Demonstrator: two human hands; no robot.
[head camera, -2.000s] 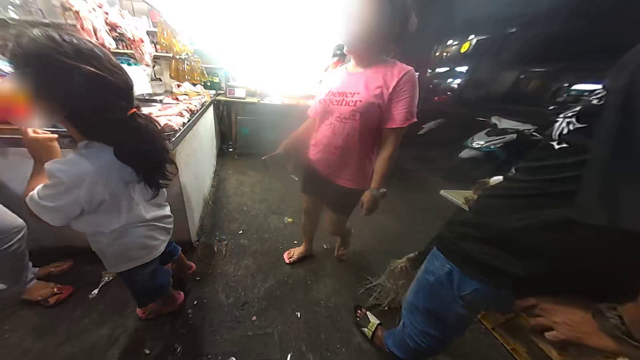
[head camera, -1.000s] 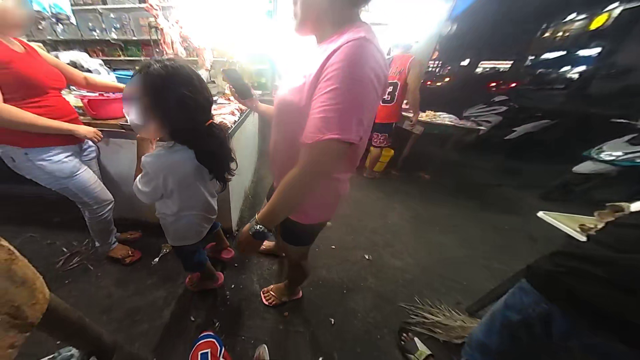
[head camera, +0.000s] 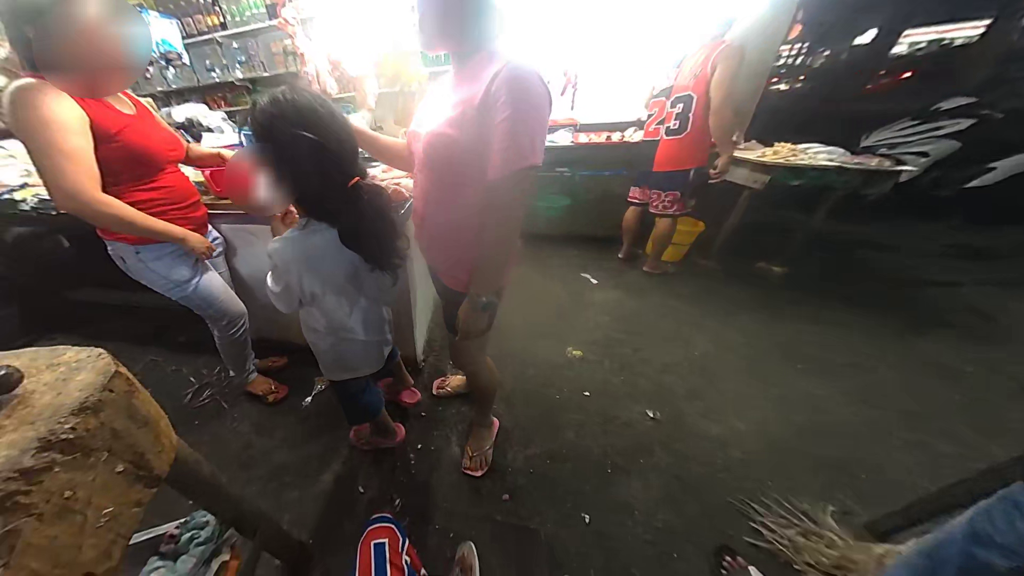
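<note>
Neither my left hand nor my right hand shows in the head view. At the bottom centre, a piece of red, white and blue fabric (head camera: 386, 547) appears beside the front of a sandal (head camera: 466, 558). A thick worn wooden block (head camera: 76, 448) fills the lower left, with a dark round thing (head camera: 10, 378) at its edge. Beyond, a person in a pink shirt (head camera: 472, 184) stands behind a person in a grey-white top (head camera: 340, 296) at a market counter. A person in a red tank top (head camera: 148, 176) leans there, one hand at a red container (head camera: 216, 181).
A white counter wall (head camera: 416, 288) runs behind the people. Farther back, a person in a red jersey (head camera: 694, 112) stands by a yellow bucket (head camera: 684, 239) and a table with goods (head camera: 832, 160). A bristly broom (head camera: 808, 532) and a blue-jeaned leg (head camera: 968, 532) are at lower right.
The view has swung left, bringing in the person in red and the wooden block. The person in pink has moved beside the counter, close to the person in the grey-white top.
</note>
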